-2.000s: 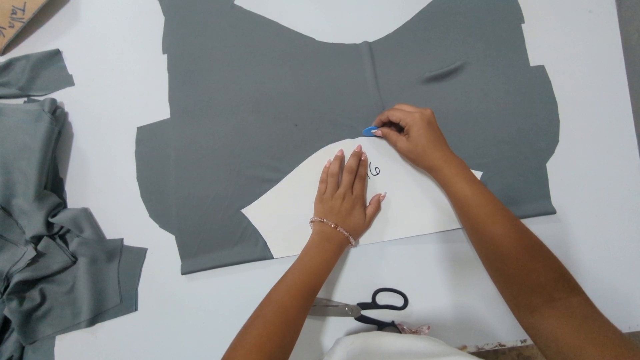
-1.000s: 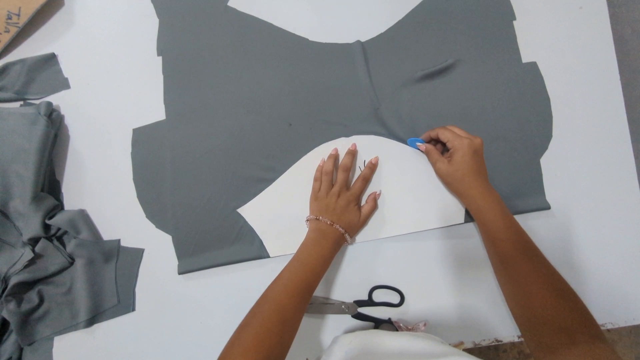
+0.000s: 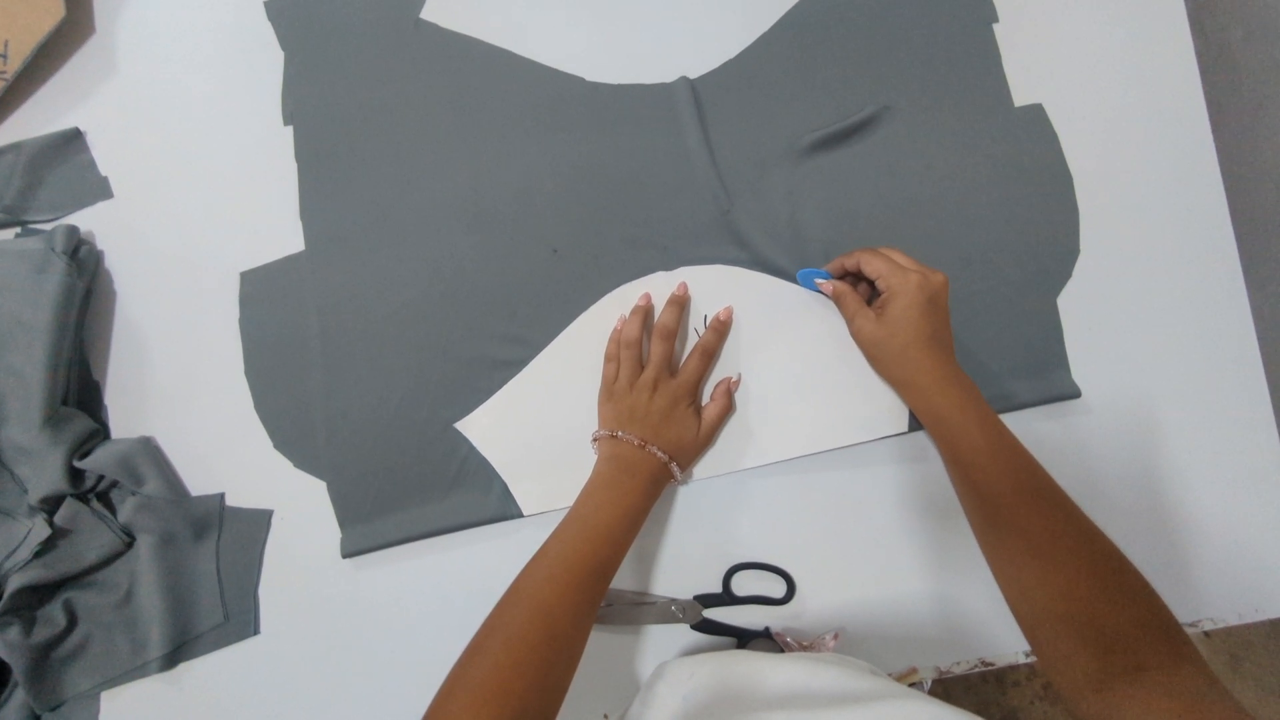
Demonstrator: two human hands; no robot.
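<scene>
A white paper pattern piece [image 3: 790,400] with a curved top edge lies on grey knit fabric [image 3: 450,200] near the fabric's lower edge. My left hand [image 3: 665,390] is flat on the pattern, fingers spread, holding nothing. Between the thumb and fingers of my right hand [image 3: 895,315] is a small flat blue piece, which looks like tailor's chalk [image 3: 812,279]. It touches the pattern's curved edge, right of the top of the curve. Fabric shears [image 3: 700,607] with black handles lie on the table below, their blades partly hidden by my left forearm.
A heap of grey fabric [image 3: 110,560] lies at the left of the white table [image 3: 400,640], with a smaller grey piece [image 3: 50,178] above it. Brown card [image 3: 25,35] with writing is at the top left corner. The table's edge runs along the right and lower right.
My right hand has moved right along the pattern's curved edge with the blue piece since the earliest frame. My left hand stays on the pattern.
</scene>
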